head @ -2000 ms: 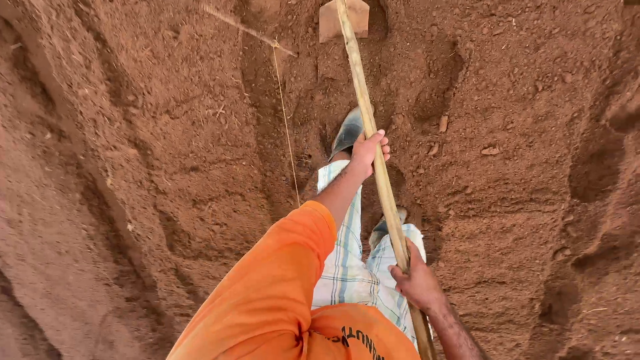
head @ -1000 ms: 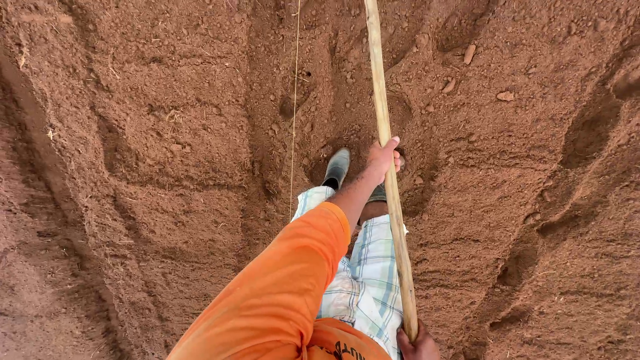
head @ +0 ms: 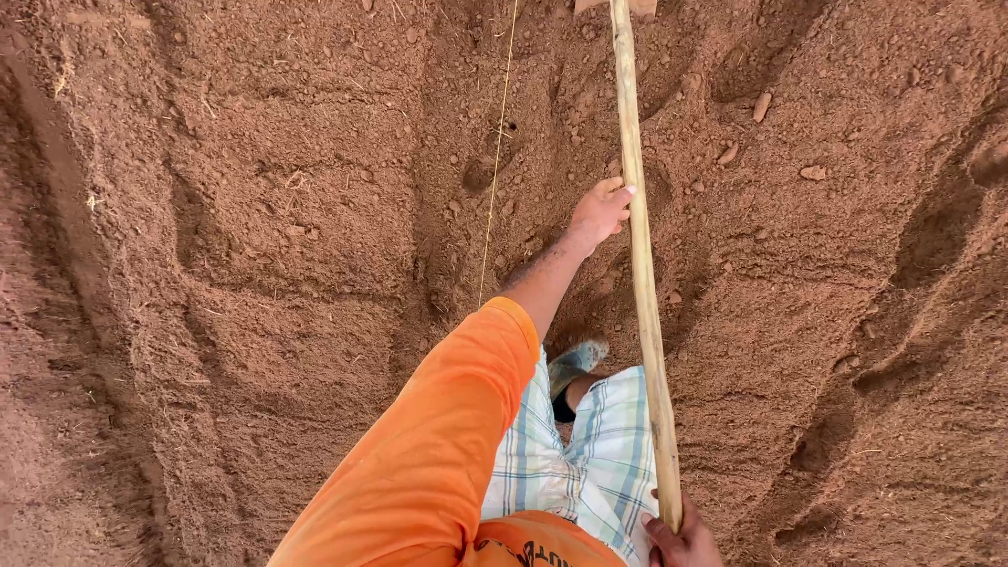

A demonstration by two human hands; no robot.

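A long wooden handle (head: 644,268) runs from the top of the view down to the lower right. At its top end, part of a flat, soil-coloured tool blade (head: 644,6) shows at the frame's edge. My left hand (head: 603,211) is at the handle's middle, thumb against the wood and fingers partly behind it. My right hand (head: 682,535) grips the handle's near end at the bottom of the view.
Loose reddish-brown soil (head: 315,220) with ridges and furrows surrounds me. A thin taut string (head: 498,150) runs left of the handle. One shoe (head: 577,362) shows below my left hand. Small clods (head: 761,107) lie to the right.
The blade, in view two seconds ago and out of view one second ago, partly shows again at the top. My right hand has moved toward the handle's near end since the oldest frame.
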